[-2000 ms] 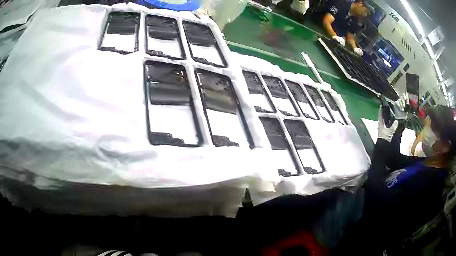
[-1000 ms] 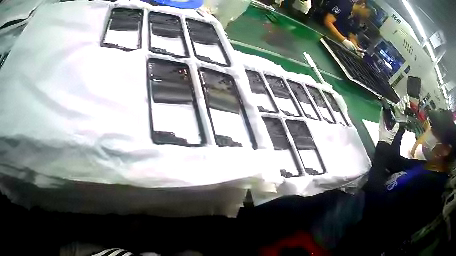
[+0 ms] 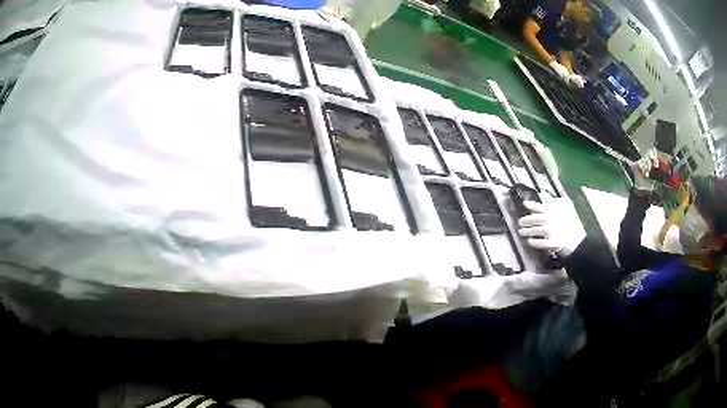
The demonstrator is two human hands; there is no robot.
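A thick white cloth-covered tray (image 3: 104, 159) lies in front of me. Several black-edged phone frames (image 3: 287, 151) sit in its pockets in two rows, three in the far row and two in the near row. Their upper parts are dark and their lower parts white. A black sleeve with white stripes (image 3: 185, 400) shows at the bottom edge. Dim pale shapes (image 3: 243, 403) beside it may be my gloved hands, cut off by the edge. I cannot tell their fingers or whether they hold anything. No hand of mine touches the tray.
A second white tray (image 3: 414, 187) with several frames adjoins on the right. A seated person's white-gloved hand (image 3: 550, 227) is over it, at a dark frame. Another worker handles a large black panel (image 3: 574, 107) across the green bench (image 3: 422, 48). A blue disc (image 3: 291, 3) lies at the far edge.
The neighbouring person's gloved hand has moved left onto the second tray, with a dark frame at its fingers. The view has shifted slightly. The frames on my tray are unchanged.
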